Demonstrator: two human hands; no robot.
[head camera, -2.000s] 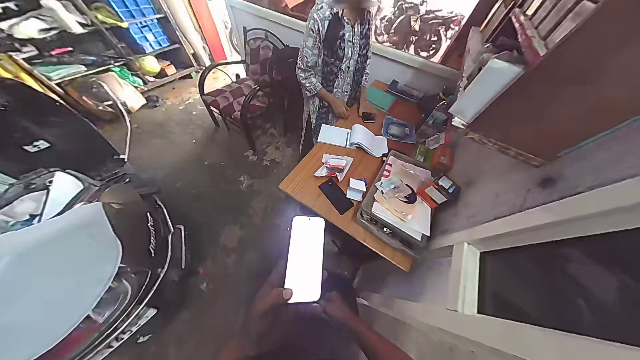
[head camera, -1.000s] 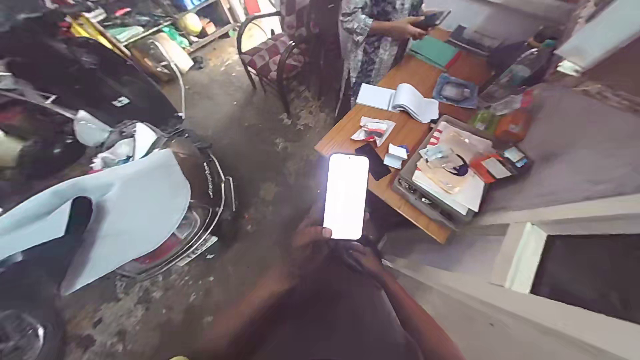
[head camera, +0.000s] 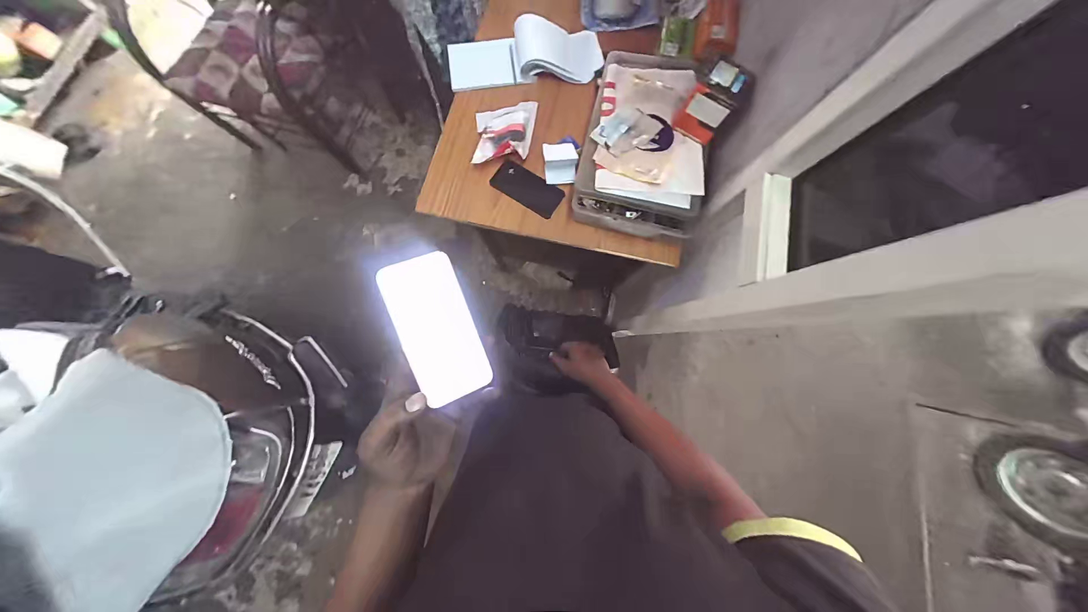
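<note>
A smartphone (head camera: 435, 330) with a glaring white screen is gripped in my left hand (head camera: 408, 438), its thumb on the lower left edge. My right hand (head camera: 583, 364) rests at a black object (head camera: 552, 340), perhaps a bag or seat, in front of my body; its fingers are partly hidden, so whether they hold it is unclear. Beyond both hands stands a wooden table (head camera: 459, 200). On it lie a dark phone (head camera: 527, 189), a red and white plastic packet (head camera: 505, 133), a small white box (head camera: 560, 163) and an open notebook (head camera: 484, 65).
A plastic box (head camera: 633, 223) with papers and packets on its lid sits at the table's right side, near an orange box (head camera: 702, 112). A scooter (head camera: 255, 365) under a pale cover (head camera: 110, 476) stands left. A cushioned chair (head camera: 246, 64) is behind. A wheel (head camera: 1045, 484) shows right.
My left hand has moved left with the phone, which is now tilted. My right hand has moved away from the phone. The view has swung downward, and the person across the table is mostly out of frame.
</note>
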